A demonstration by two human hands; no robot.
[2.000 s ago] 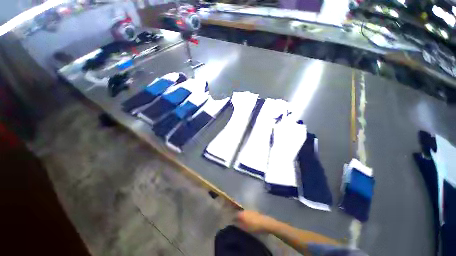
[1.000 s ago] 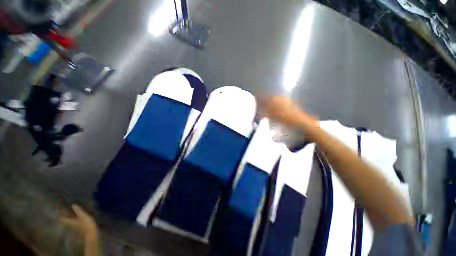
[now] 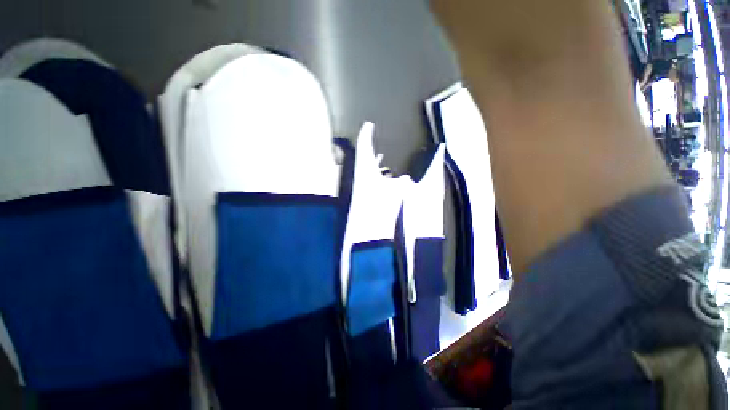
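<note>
Bundles of cut cloth lie side by side on the grey table (image 3: pixel 384 48). The left bundle (image 3: pixel 72 280) has a pale rounded top, a bright blue band and navy below. The middle bundle (image 3: pixel 272 264) has the same colours and a white rounded top. A narrower bundle (image 3: pixel 372 280) with a small blue piece lies to its right. My right forearm and grey-blue sleeve cross the right side, very close to the camera. My right hand is beyond the top edge. My left hand is not in view.
More white and navy stacks (image 3: pixel 472 184) lie beside the forearm, partly hidden by it. The table's wooden edge (image 3: pixel 468 332) shows at lower right, with a blurred red thing (image 3: pixel 476 376) below it. Bright lights and blurred clutter line the far right.
The view has moved much closer to the bundles and turned. My right hand has left the picture at the top, and its forearm looms larger. My left hand has gone out of view.
</note>
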